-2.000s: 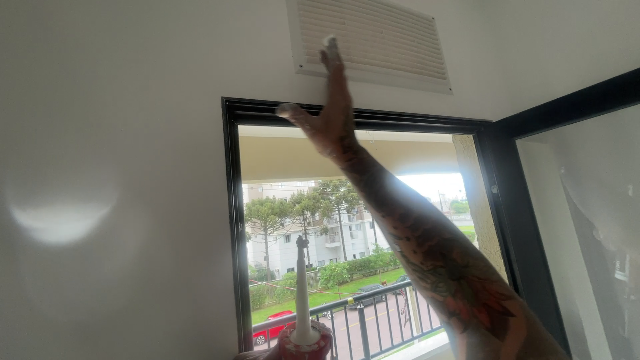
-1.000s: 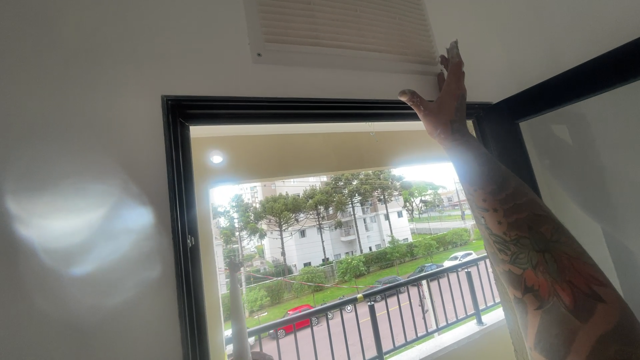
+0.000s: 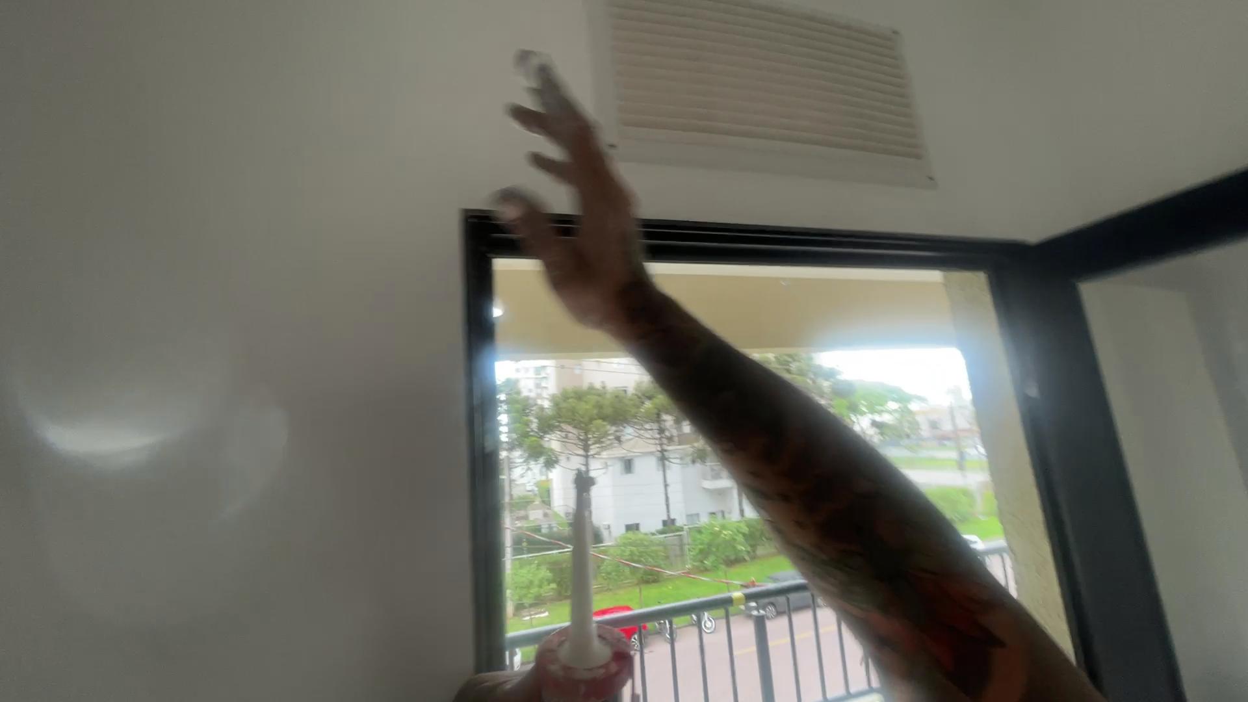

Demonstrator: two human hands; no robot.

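My right hand (image 3: 585, 205) is raised with its fingers spread at the upper left corner of the black door frame (image 3: 829, 242), just left of the white louvred vent grille (image 3: 770, 83). It is blurred, and a fingertip bears whitish matter. Whether it touches the wall or frame cannot be told. Low in the view, my left hand (image 3: 497, 685) is closed around a sealant cartridge (image 3: 585, 663) with a long white nozzle pointing up; dark residue sits on the nozzle tip. Most of this hand and the cartridge's lower part are out of view.
A white wall (image 3: 234, 292) lies on the left. A black-framed panel (image 3: 1102, 468) stands at the right. Through the opening are a balcony railing (image 3: 770, 653), trees, parked cars and a pale building.
My right hand has moved left along the top of the frame since one second ago, when it was by the right end of the grille. The cartridge shows more fully again.
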